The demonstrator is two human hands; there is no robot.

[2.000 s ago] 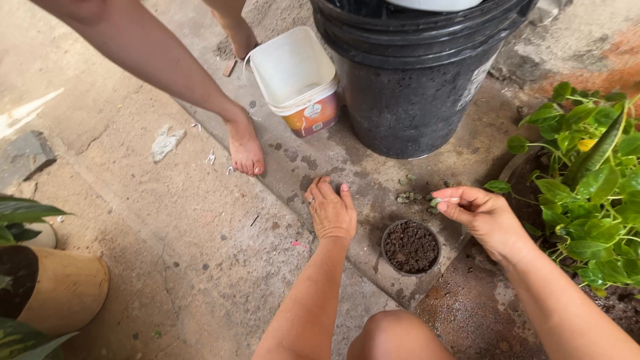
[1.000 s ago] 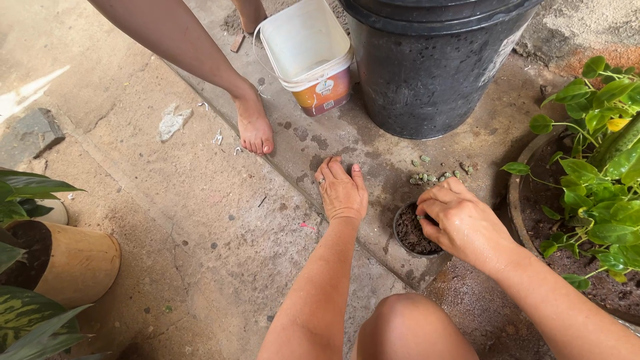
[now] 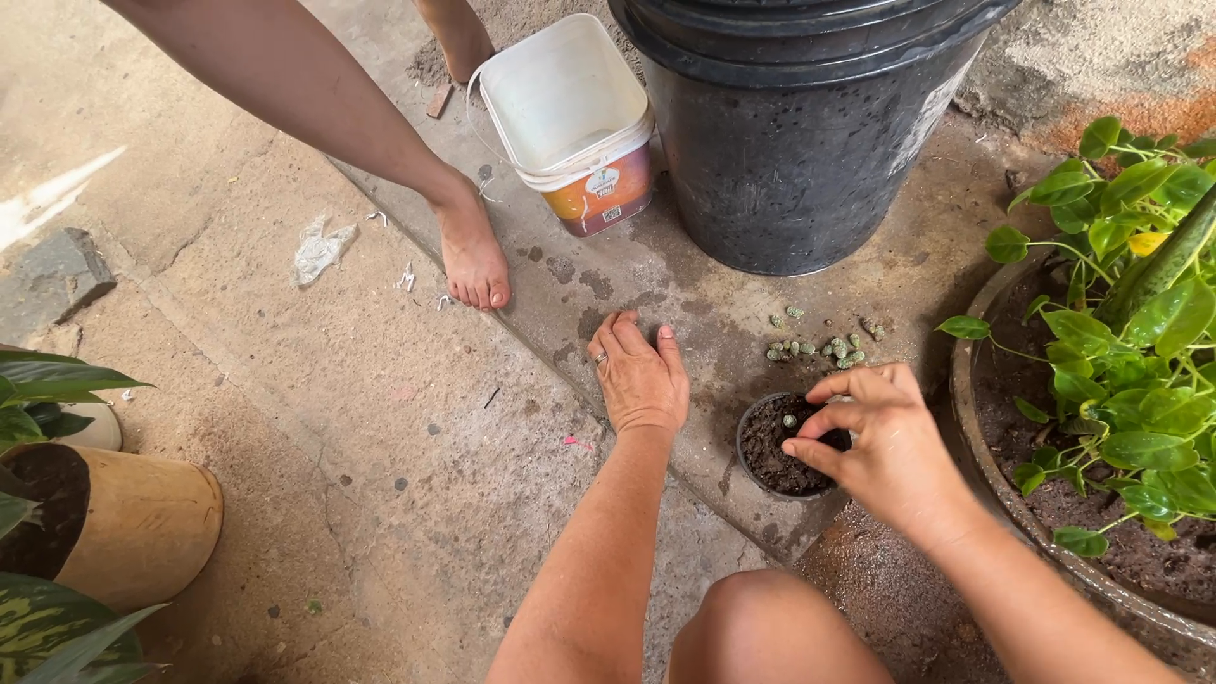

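Note:
A small round dark pot [image 3: 753, 456] filled with dark soil stands on the concrete step, with a small green cactus piece [image 3: 789, 420] set in the soil. Over its right side is my right hand [image 3: 879, 442], thumb and fingers apart, with nothing visible between them. My left hand [image 3: 638, 372] rests palm down on the step, left of the pot, a ring on one finger, holding nothing. Several small green cactus pieces [image 3: 842, 351] lie in loose groups on the concrete just behind the pot.
A black bucket [image 3: 774, 161] stands behind the cactus pieces, beside a white square pail [image 3: 560, 90]. Another person's bare foot [image 3: 472, 249] is at the step's edge. A large planter [image 3: 964, 380] with leafy plants is on the right; a tan pot [image 3: 142, 522] stands at lower left.
My right hand moved from beside the pot, holding a small piece, down into it, and has now lifted slightly. A cactus piece now shows in the soil. My left hand has stayed on the step.

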